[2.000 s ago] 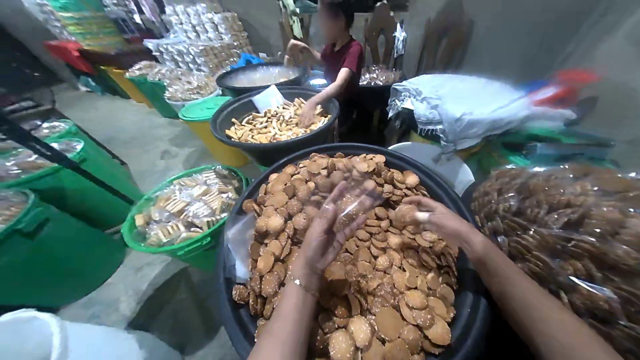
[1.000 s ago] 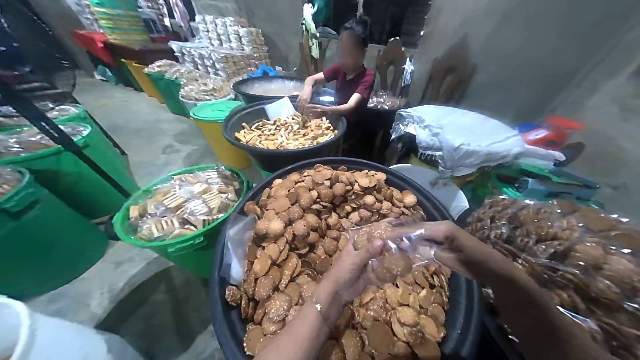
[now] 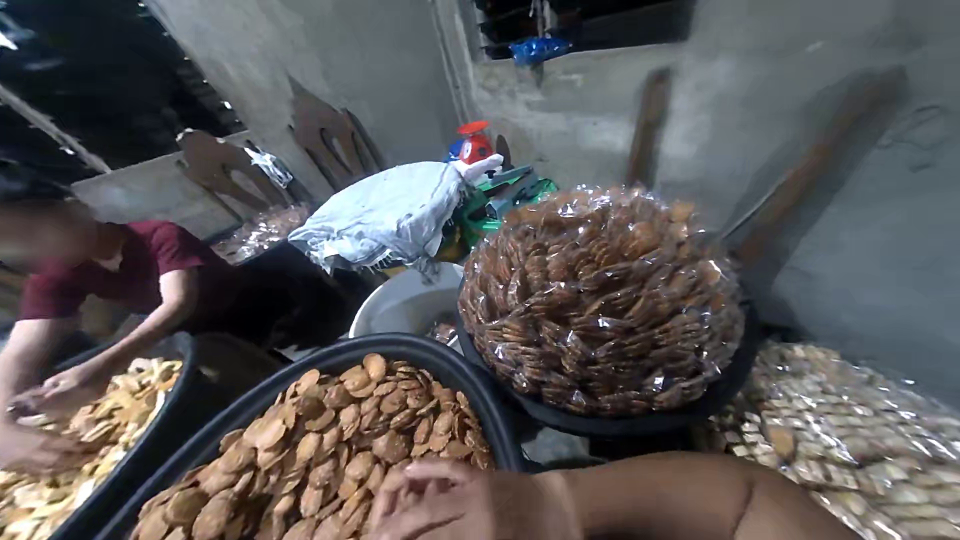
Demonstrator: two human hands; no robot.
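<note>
Round brown biscuits (image 3: 352,420) lie loose in a black plastic tub (image 3: 499,424) at the lower middle. My right hand (image 3: 457,501) reaches in from the lower right and rests at the biscuits near the tub's rim; blur and the frame's edge hide its fingers, so whether it holds anything cannot be told. My left hand is out of view. Right behind that tub, another dark tub (image 3: 600,424) bears a tall heap of clear plastic bags packed with brown biscuits (image 3: 600,300).
A co-worker in a maroon shirt (image 3: 180,255) has both hands over a black tub of pale biscuit pieces (image 3: 142,390). Behind stand a white basin (image 3: 397,300), a pale sack (image 3: 390,210) and a red kitchen scale (image 3: 474,146). Bagged pale goods (image 3: 847,427) lie at the right.
The view has swung far to the right. A second ago both my hands were together at a clear plastic bag over the tub; now only the right one shows, and no bag is visible at it.
</note>
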